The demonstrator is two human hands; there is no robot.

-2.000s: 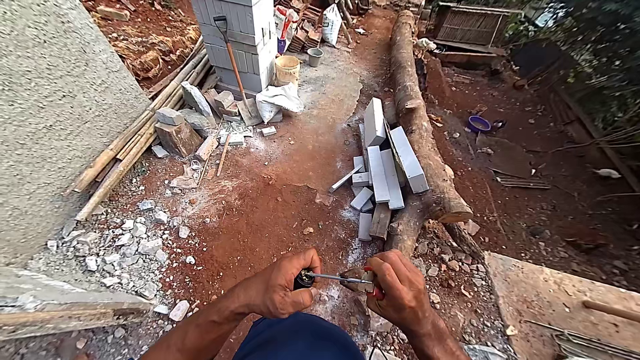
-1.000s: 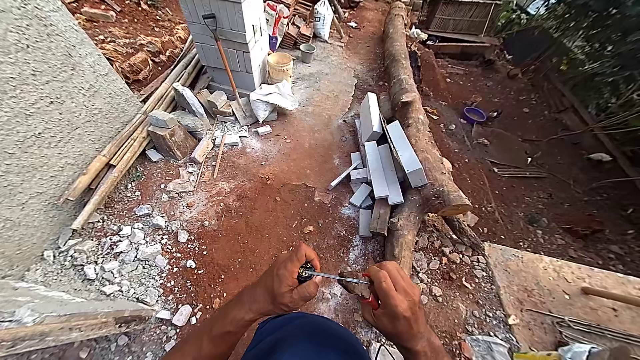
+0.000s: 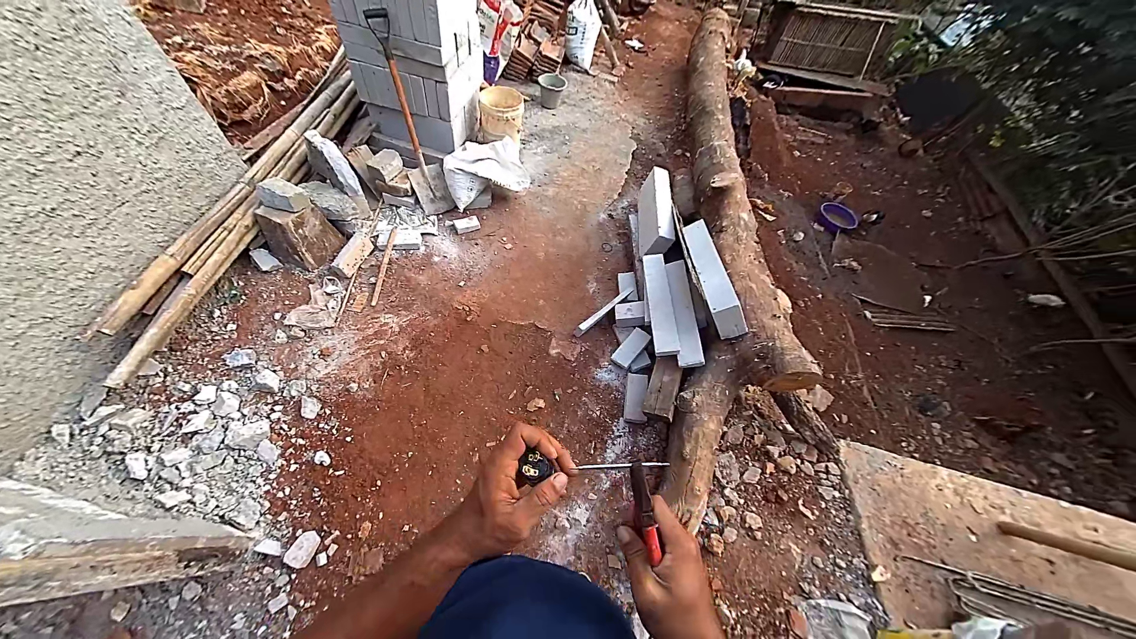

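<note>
My left hand (image 3: 524,488) is closed around a black object (image 3: 534,467) with yellow marks, probably a screwdriver handle. A thin metal shaft (image 3: 612,466) runs sideways from this hand, past the dark jaws of red-handled pliers (image 3: 650,528). Those pliers are in my right hand (image 3: 670,577), their jaws upright against the shaft. Whether the jaws grip it, I cannot tell. Both hands are over the red soil, just beyond a dark blue garment (image 3: 528,603).
Grey blocks (image 3: 674,306) lean by a long log (image 3: 723,169) ahead on the right. Rubble (image 3: 209,435) and bamboo poles (image 3: 235,226) lie left. A shovel (image 3: 404,102) and a bucket (image 3: 501,114) stand near stacked blocks. A concrete slab (image 3: 958,532) is at lower right.
My right hand has turned, and the red-handled pliers now point upward across the shaft, more clearly seen. The left hand still holds the black object.
</note>
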